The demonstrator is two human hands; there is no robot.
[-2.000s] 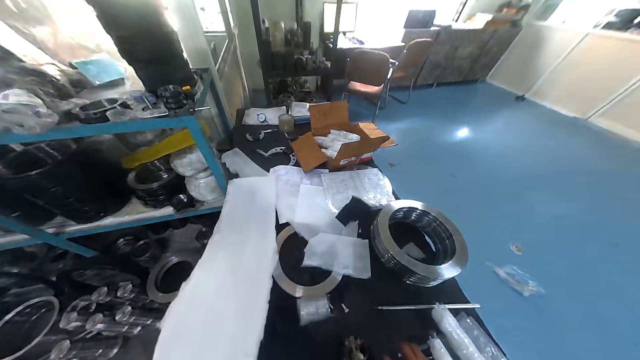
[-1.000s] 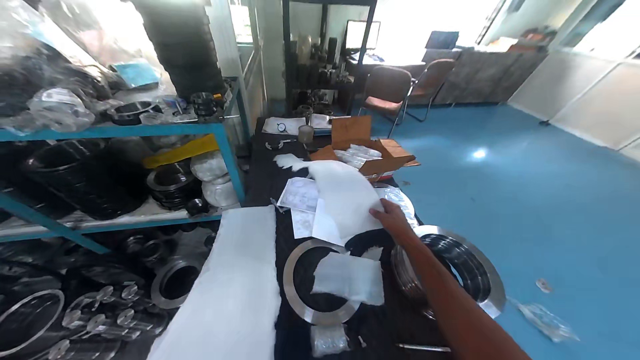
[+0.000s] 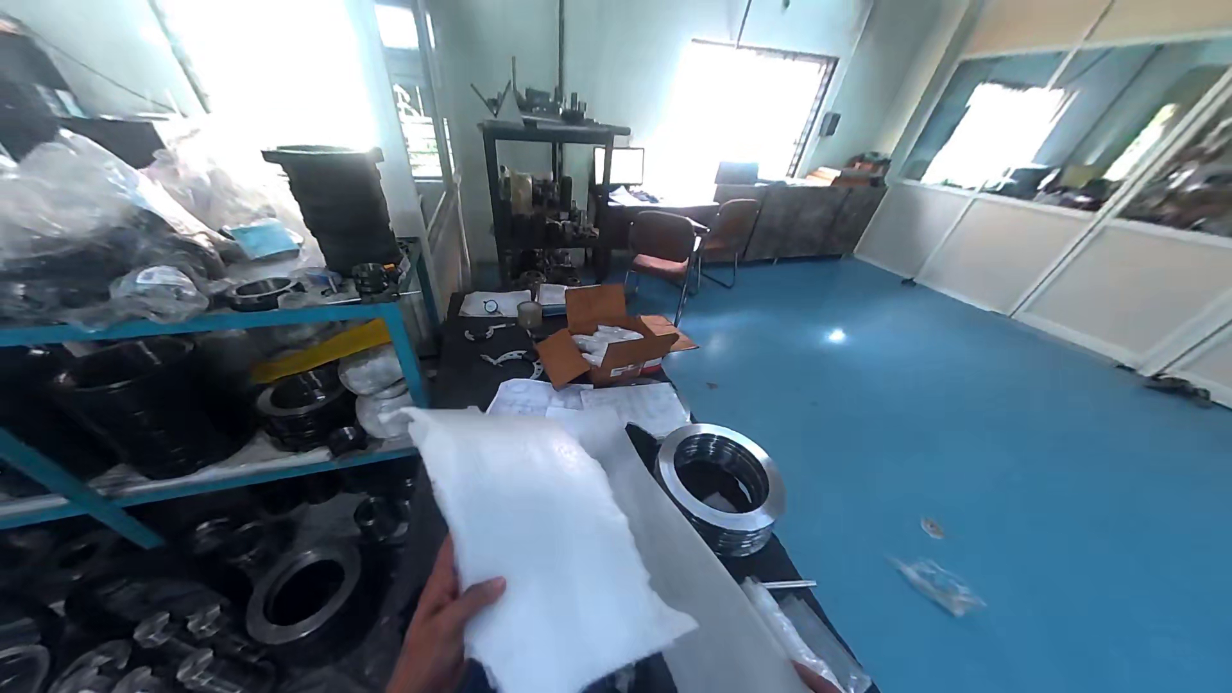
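Note:
My left hand (image 3: 448,611) grips the left edge of a white foam sheet (image 3: 549,539), its thumb lying on top. My right hand (image 3: 816,677) shows only as fingertips at the bottom edge, by a second, greyer translucent sheet (image 3: 688,558) and some clear plastic wrap (image 3: 794,635); whether it grips anything is unclear. Right of the sheets, a stack of machined metal rings (image 3: 760,472) stands on the dark table. Printed drawings (image 3: 650,409) lie beyond the sheets, partly covered. The flat ring seen earlier is hidden.
An open cardboard box (image 3: 626,361) with plastic-wrapped parts stands farther back, near a caliper-like tool (image 3: 510,361) and a dial gauge (image 3: 491,306). A blue-framed shelf (image 3: 409,356) with black parts is at the left, metal rings (image 3: 303,592) below. Two chairs (image 3: 662,250) stand beyond.
My left hand has come into view holding the white sheet. My right arm, which reached across the table with a white sheet, has drawn back to the bottom edge. The view has tilted up.

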